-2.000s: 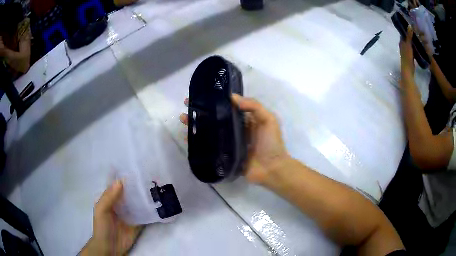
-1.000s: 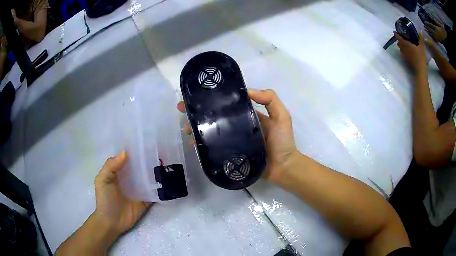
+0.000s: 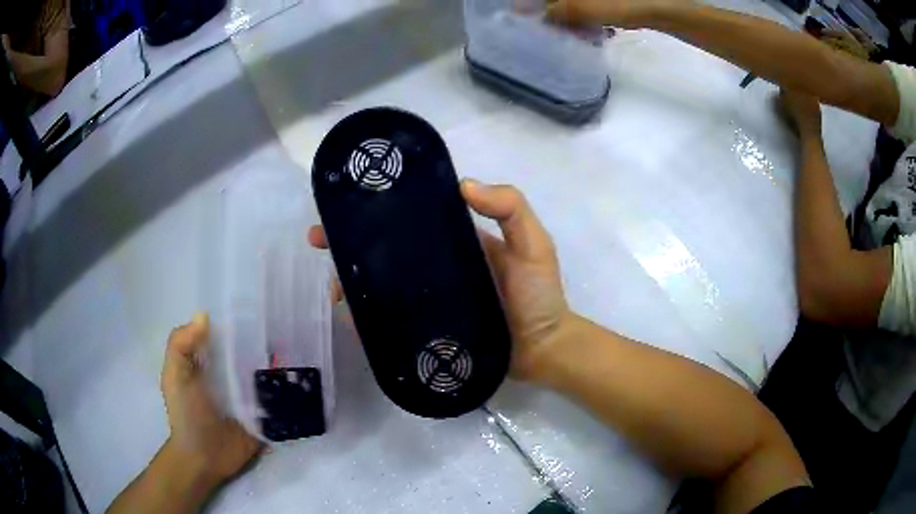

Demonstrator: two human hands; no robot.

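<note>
My right hand point(image 3: 527, 276) holds the black base housing point(image 3: 412, 266) up in front of me, with its flat face and two round slotted grilles towards the camera. Its fingertips show at the housing's left edge. My left hand point(image 3: 206, 412) holds the translucent tank point(image 3: 286, 301) upright by its left side and lower end. The black cooling fan point(image 3: 290, 403) sits at the tank's lower end, with a bit of red wire above it. The tank is beside the base housing, to its left, and the two are not joined.
Another worker's arm point(image 3: 703, 30) reaches in from the right to a closed unit point(image 3: 537, 65) on the white-covered table point(image 3: 643, 191) at the far side. Their other arm point(image 3: 819, 221) rests at the right edge. Dark items lie at the far left.
The base housing first turned its face towards the camera, then moved left. The tank moved slightly left and lower since the last frame. The neighbour's arm and the closed unit have appeared.
</note>
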